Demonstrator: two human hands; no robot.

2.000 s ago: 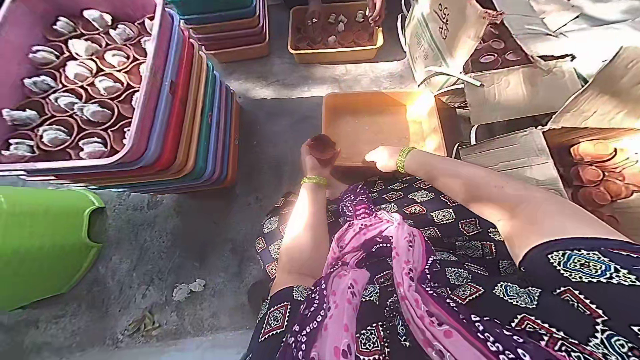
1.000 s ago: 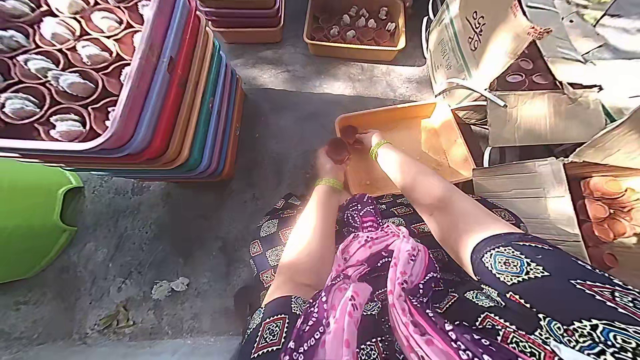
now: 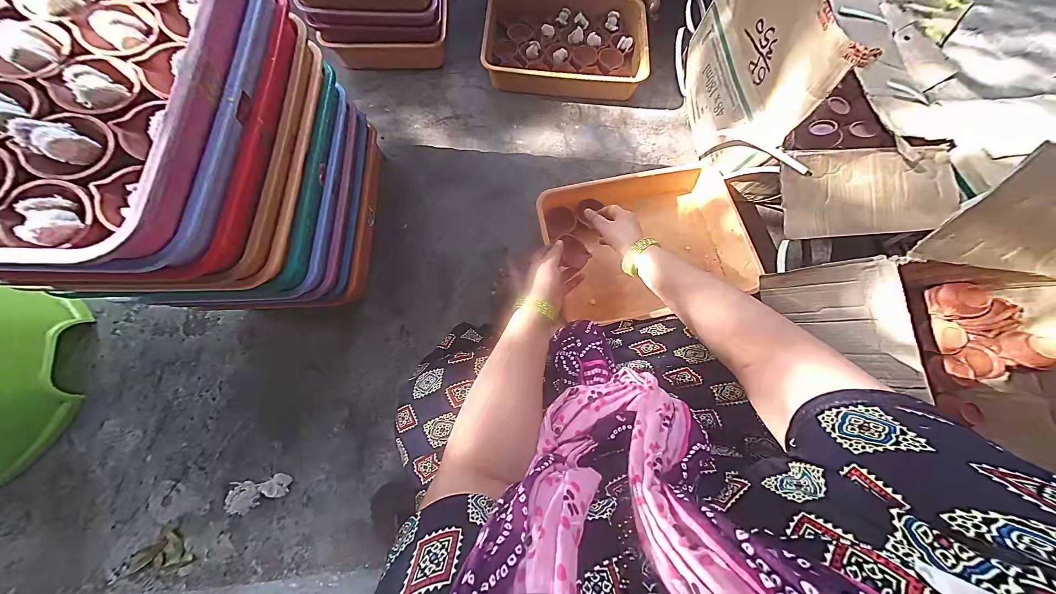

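An orange plastic tray (image 3: 660, 247) lies in front of my lap. My left hand (image 3: 546, 276), at the tray's left edge, is closed on small brown clay cups (image 3: 573, 252); how many it holds is hard to tell. Inside the tray's far left corner, my right hand (image 3: 612, 227) pinches a dark clay cup (image 3: 589, 206) by its rim. Another clay cup (image 3: 561, 220) sits in that corner, between the two hands.
Left stands a tall stack of coloured trays (image 3: 272, 165), its top one full of clay cups with white tufts. Ahead is an orange tray (image 3: 569, 82) of similar cups. At right, a cardboard box (image 3: 850, 305) holds clay cups. A green plastic object (image 3: 33, 371) lies at left.
My right hand has moved away from my left hand, to the tray's far left corner, with a cup. A cup now stands in that corner; the tray looked bare two seconds ago.
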